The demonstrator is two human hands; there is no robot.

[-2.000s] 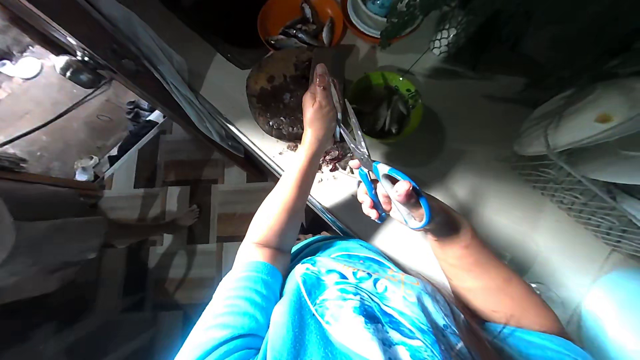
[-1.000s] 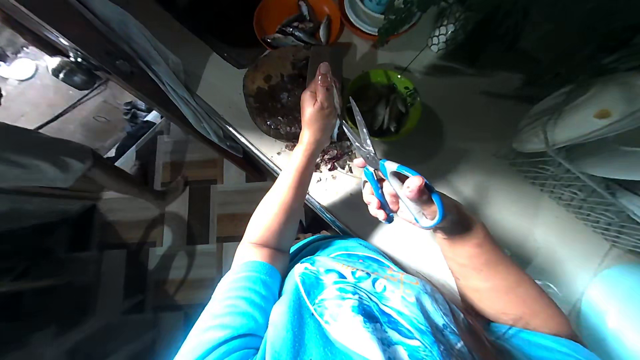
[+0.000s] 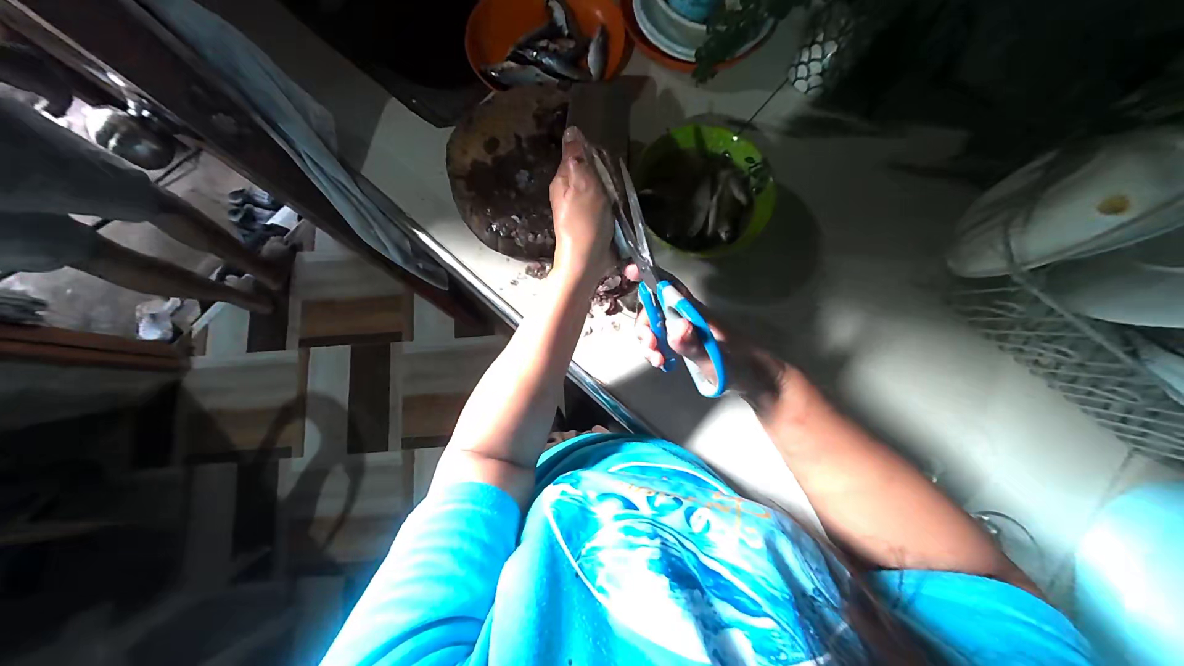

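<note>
In my right hand (image 3: 680, 338) are scissors (image 3: 686, 326) with blue handles, their blades pointing up beside my left hand. My left hand (image 3: 581, 208) is closed around a slim silvery thing, apparently a fish (image 3: 606, 190), largely hidden by fingers and blades. Under and left of that hand lies a round, dark-stained cutting board (image 3: 504, 176). Dark reddish scraps (image 3: 610, 294) are heaped at the board's near edge. Several fish (image 3: 555, 55) lie in an orange bowl (image 3: 481, 37) behind the board. A green bowl (image 3: 760, 213) to the right holds more fish (image 3: 708, 203).
Nested bowls (image 3: 661, 32) stand at the back, by a patterned vessel (image 3: 819, 60). A dish rack (image 3: 1064, 370) with plates (image 3: 1045, 213) is at the right. The counter's metal edge (image 3: 518, 319) runs diagonally in front of me. Another person's legs (image 3: 185, 250) show at far left.
The scissors' blades, spread apart one second ago, are now closer together and nearer my left hand. The other person's legs have shifted over the floor at left.
</note>
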